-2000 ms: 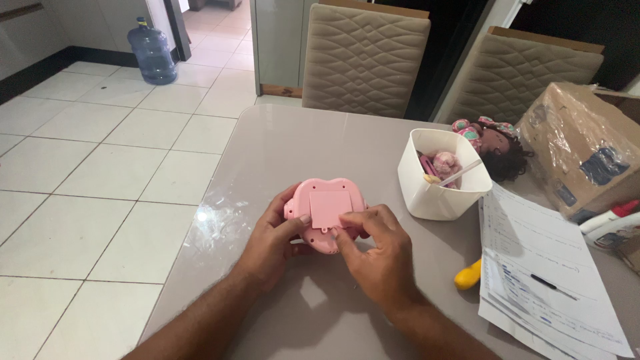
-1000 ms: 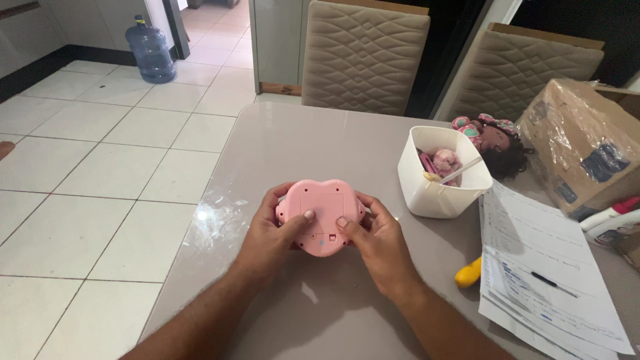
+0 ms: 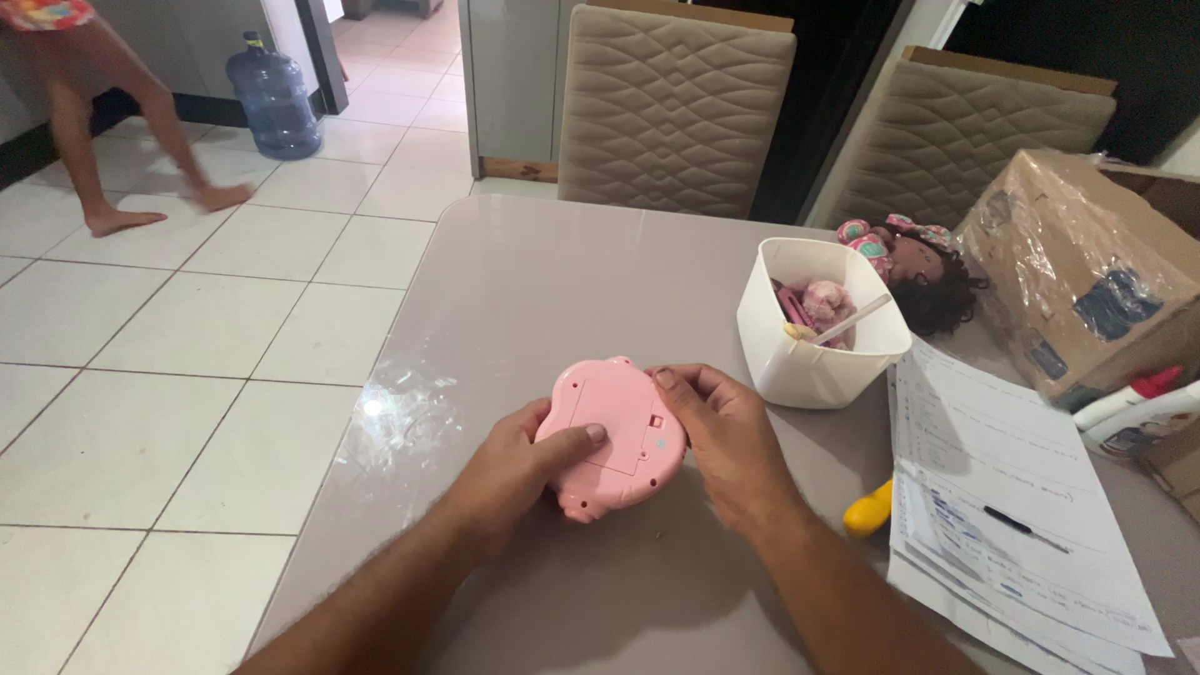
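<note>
A pink plastic toy (image 3: 614, 422), its back with a rectangular battery cover turned up toward me, is held above the table between both hands. My left hand (image 3: 520, 459) grips its left edge, with the thumb lying across the cover. At the right edge, my right hand (image 3: 727, 431) pinches the toy between thumb and fingers. Small screw holes and a square slot show on the back. The toy's front side faces down and is hidden.
A white plastic container (image 3: 811, 375) of small items stands right of my hands. Beyond it lie a doll (image 3: 914, 267) and a plastic-wrapped cardboard box (image 3: 1078, 272). Papers (image 3: 984, 422) bear a pen (image 3: 1022, 527), beside a yellow object (image 3: 867, 509). A person's bare legs (image 3: 131, 112) show at left.
The toy has turned in my hands, so its slot now points to the right. The battery cover, lifted under my fingers two seconds ago, lies flat. A person has walked in at the left.
</note>
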